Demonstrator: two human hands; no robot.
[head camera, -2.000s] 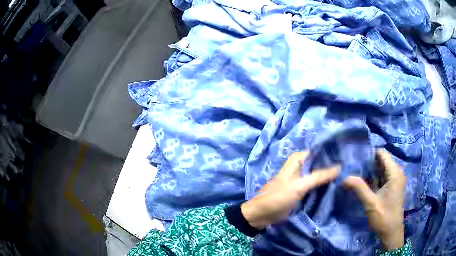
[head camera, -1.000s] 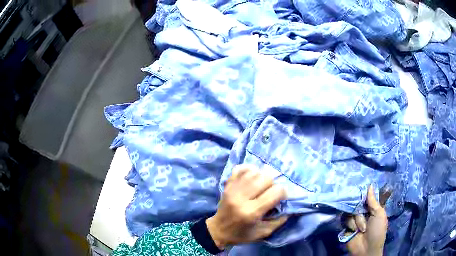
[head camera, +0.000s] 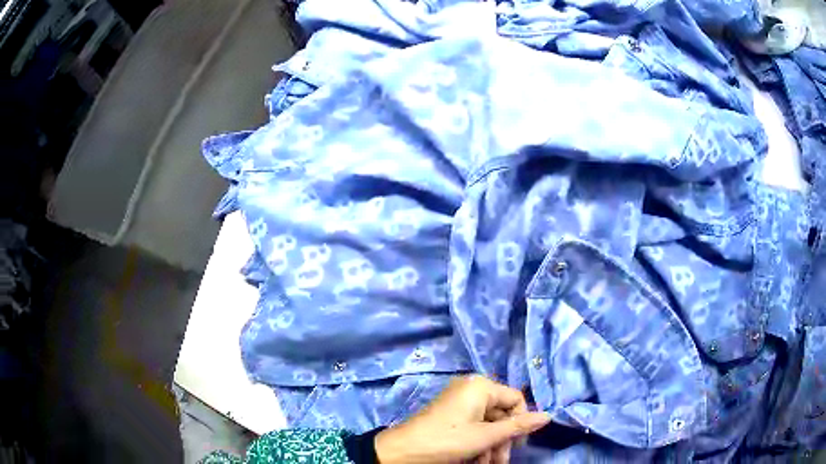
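Note:
A light blue denim shirt (head camera: 353, 227) with a pale letter-like motif lies in front of me. Its pointed folded part, perhaps a collar (head camera: 625, 313), is turned up at lower right, with small round metal buttons along its edges. My left hand (head camera: 462, 421), in a dark cuff and green patterned sleeve, pinches the cloth edge at the lower left of that part between thumb and fingers. My right hand is out of the picture. No snips show.
More blue denim garments (head camera: 589, 27) are heaped at the far side and right. A white tabletop (head camera: 213, 344) shows at left and a strip at right. A grey bin (head camera: 136, 127) stands at left above a dark floor with a yellow line (head camera: 136, 362). Pale cloth hangs at the table corner.
The cloth both hands held has been laid down and now shows its pointed part with buttons. My right hand has left the picture. My left hand has moved slightly lower and right.

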